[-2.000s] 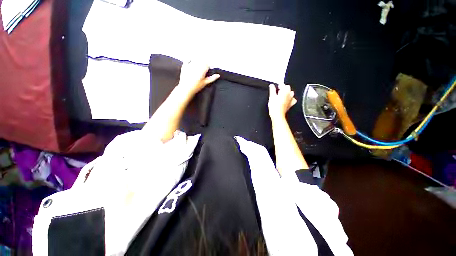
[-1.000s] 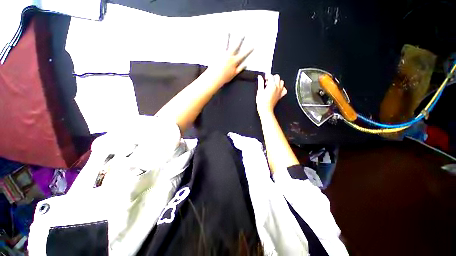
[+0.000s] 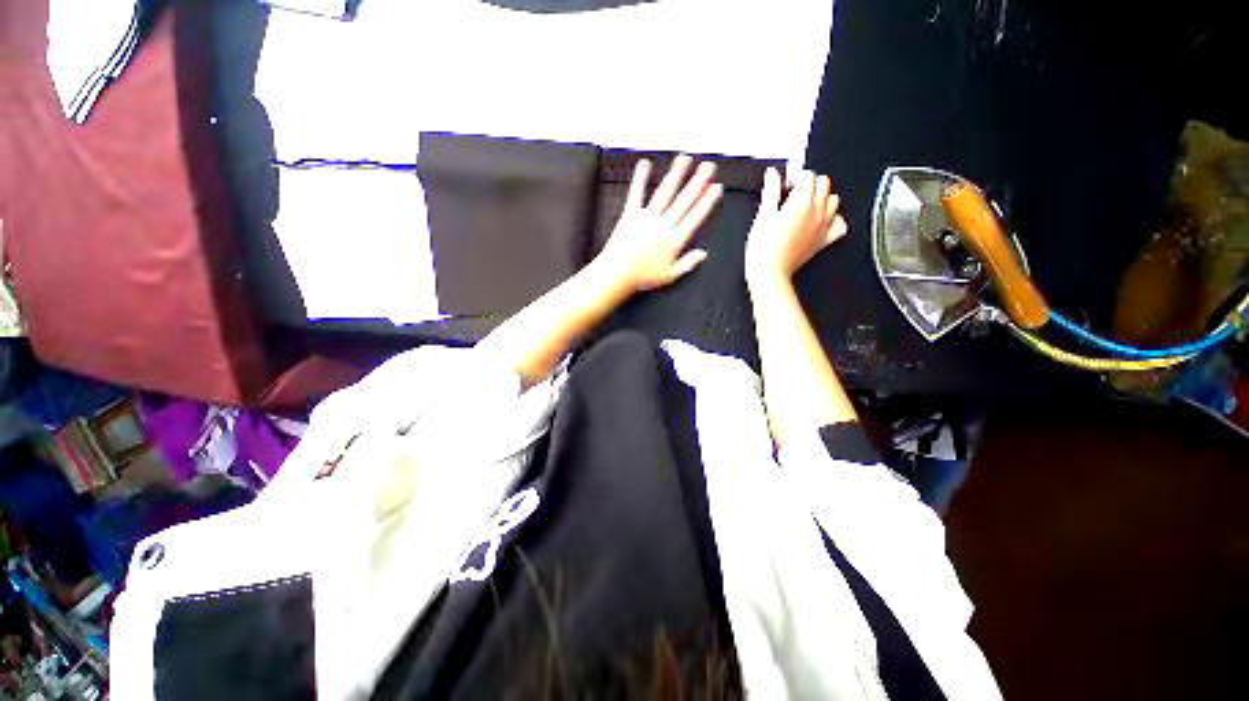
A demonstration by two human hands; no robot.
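Observation:
A long pale garment panel [image 3: 548, 69] lies across the black table. A dark brown panel [image 3: 507, 226] lies flat along its near edge, with a narrow dark strip running right from it. My left hand [image 3: 664, 226] lies with fingers spread on the dark cloth near the strip, holding nothing. My right hand [image 3: 797, 219] is at the strip's right end by the pale panel's corner, fingertips together; they appear to pinch the edge. A second pale piece [image 3: 349, 240] lies at the left.
A steam iron [image 3: 945, 247] with an orange-brown handle stands right of my right hand, its blue and yellow hoses [image 3: 1137, 353] running right. A red-covered table [image 3: 110, 206] is at the left. Purple-and-white garments [image 3: 206, 438] lie below it.
My left hand has moved off the pale panel, down onto the dark cloth. My right hand stays at the strip's right end. The view has shifted, so the iron appears further right.

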